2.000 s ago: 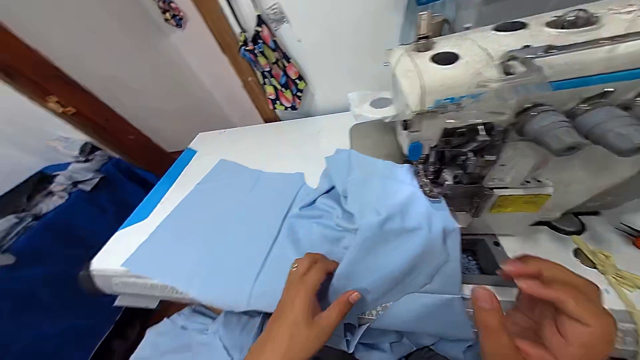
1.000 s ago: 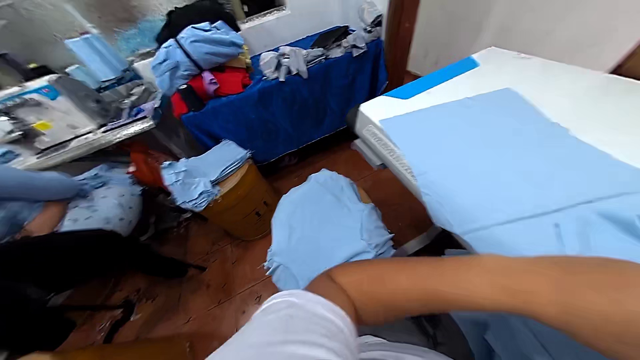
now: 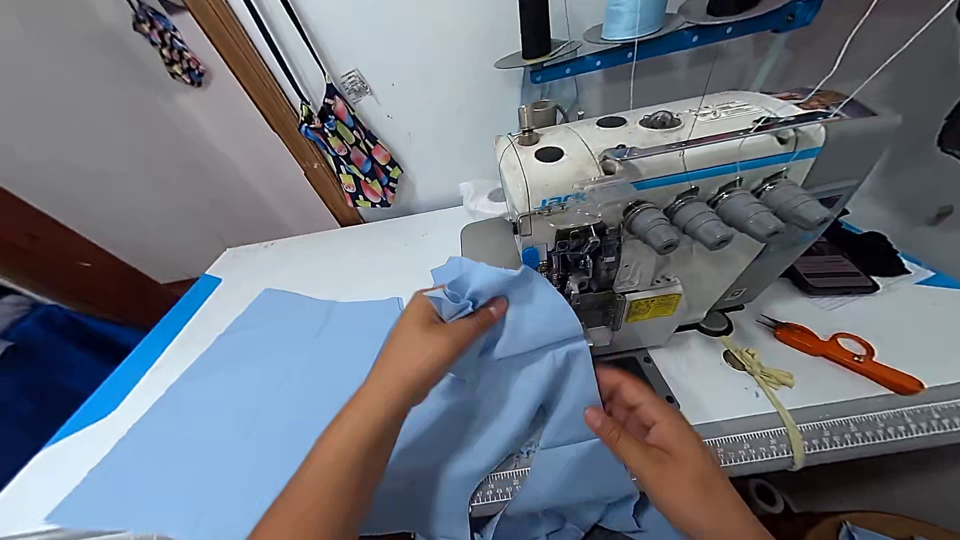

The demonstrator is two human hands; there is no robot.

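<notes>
Light blue fabric [image 3: 517, 375] lies bunched on the white table in front of a Jack overlock sewing machine [image 3: 660, 172]. Its gathered upper part is pinched between the thumb and fingers of my left hand [image 3: 442, 337], just left of the needle area. My right hand [image 3: 652, 435] is at the cloth's right edge, below the machine's presser area, with fingers curled and thumb out; whether it grips the edge cannot be told. A flat blue fabric panel [image 3: 225, 420] spreads over the table's left part.
Orange thread snips [image 3: 847, 356] and a knotted yellow strip [image 3: 765, 375] lie right of the machine, near a dark phone [image 3: 829, 270]. A measuring tape [image 3: 840, 435] runs along the table's front edge. Thread cones [image 3: 634, 19] stand on a rack above. Printed garments [image 3: 352, 150] hang behind.
The view swung left to a stool with stacked cloth, then back to the machine. Compared with two seconds ago, my left hand has the fabric lifted and gathered rather than resting on it.
</notes>
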